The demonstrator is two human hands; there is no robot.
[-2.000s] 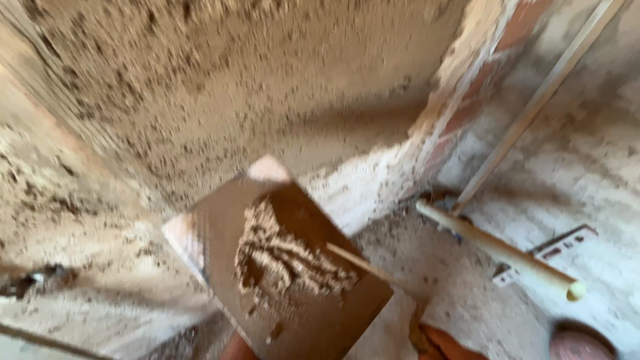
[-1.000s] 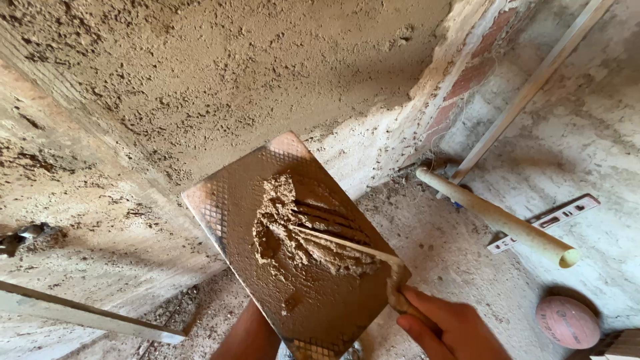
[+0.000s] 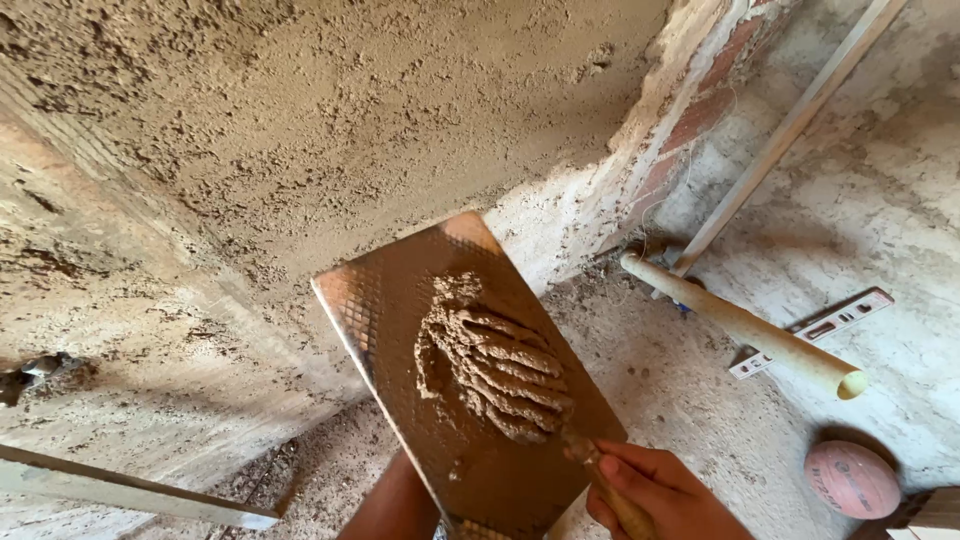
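Observation:
A flat rectangular board with a cross-hatched face [image 3: 495, 480] is tilted before me, smeared with wet mortar. On it lies a ridged heap of mortar [image 3: 495, 360]. My left hand [image 3: 401, 499] is under the board's lower left edge; its fingers are hidden beneath. My right hand [image 3: 660, 487] grips the wooden handle of a trowel [image 3: 622, 502] at the board's lower right edge. The trowel's blade is hard to make out beside the heap. Beyond the board rises a wall coated in rough mortar [image 3: 420, 105].
A yellowish pipe [image 3: 735, 319] lies across a spirit level [image 3: 847, 315] at the right, near a leaning wooden batten [image 3: 787, 135]. A reddish ball [image 3: 852, 478] rests at the lower right. A straight bar [image 3: 135, 487] juts in at the lower left. Exposed brick [image 3: 697, 120] shows at the wall's edge.
My right hand and the trowel have moved from over the mortar heap to the board's lower right edge. The heap now shows several parallel ridges.

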